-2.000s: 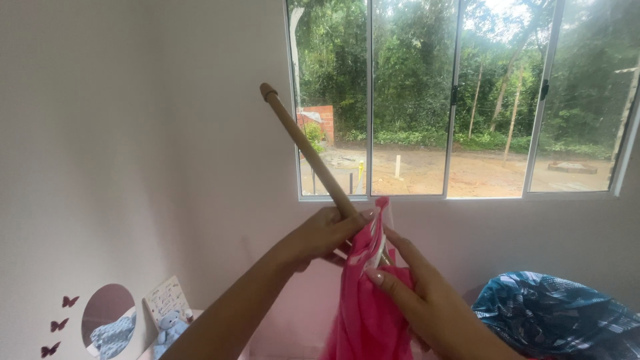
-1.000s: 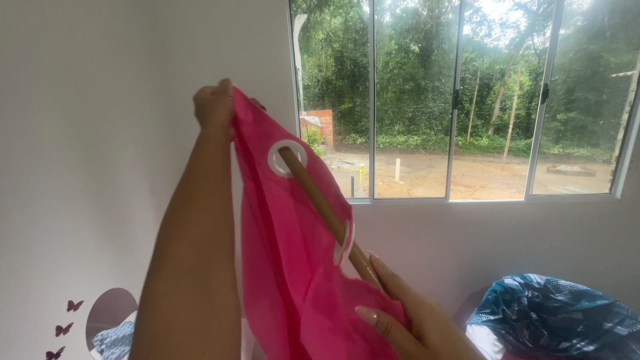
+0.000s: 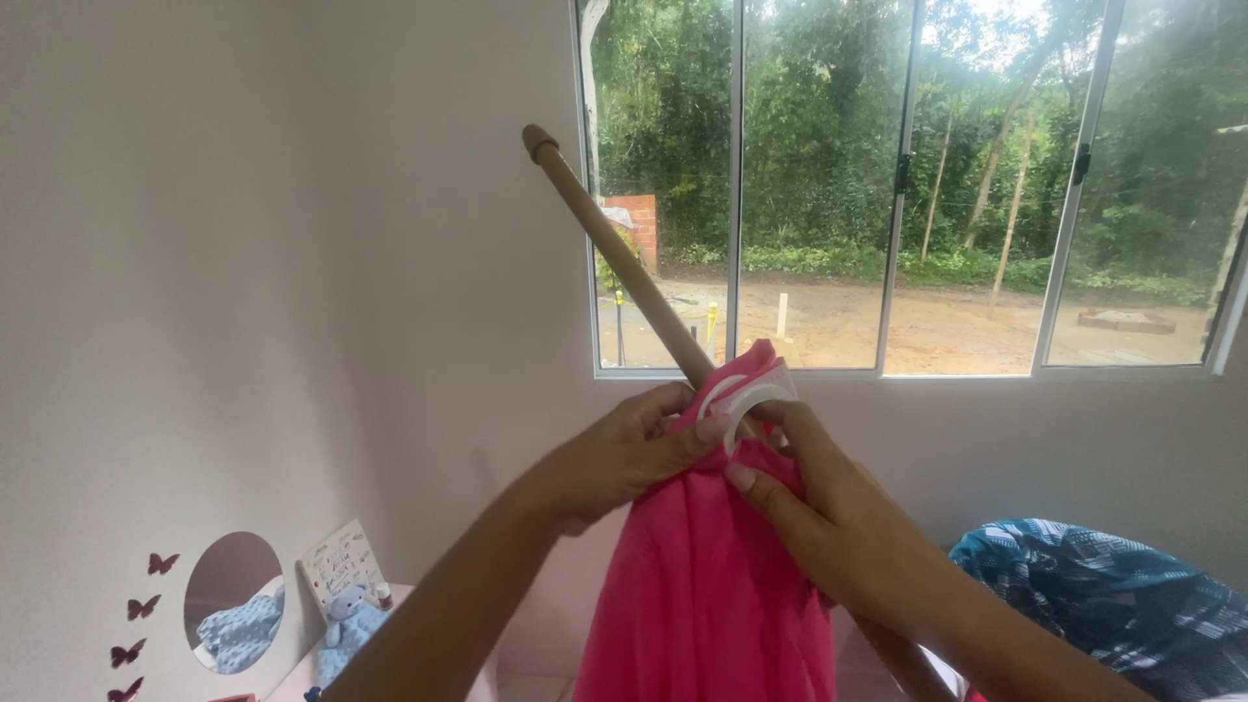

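Note:
A wooden curtain rod [image 3: 634, 278] with a capped end slants from the upper left down into a pink curtain [image 3: 712, 595]. Bunched around the rod are the curtain's top edge and its white grommets [image 3: 753, 402]. My left hand [image 3: 624, 453] pinches the pink cloth beside the grommets, thumb on top. On the other side, my right hand [image 3: 819, 497] holds the curtain and rod, its index finger at a grommet and its thumb on the cloth. The rod's lower part is mostly hidden by the cloth and my right hand.
Ahead is a sliding window [image 3: 882, 195] in a pale wall. At lower left are an oval mirror [image 3: 234, 603], butterfly decorations [image 3: 143, 607], a blue plush bear [image 3: 351, 619] and a card with writing [image 3: 341, 565]. Blue patterned fabric [image 3: 1102, 595] lies at lower right.
My left hand has come down from the raised curtain corner to the grommets beside my right hand. The cloth, spread along the rod a second ago, is now gathered lower, and the rod's capped end shows.

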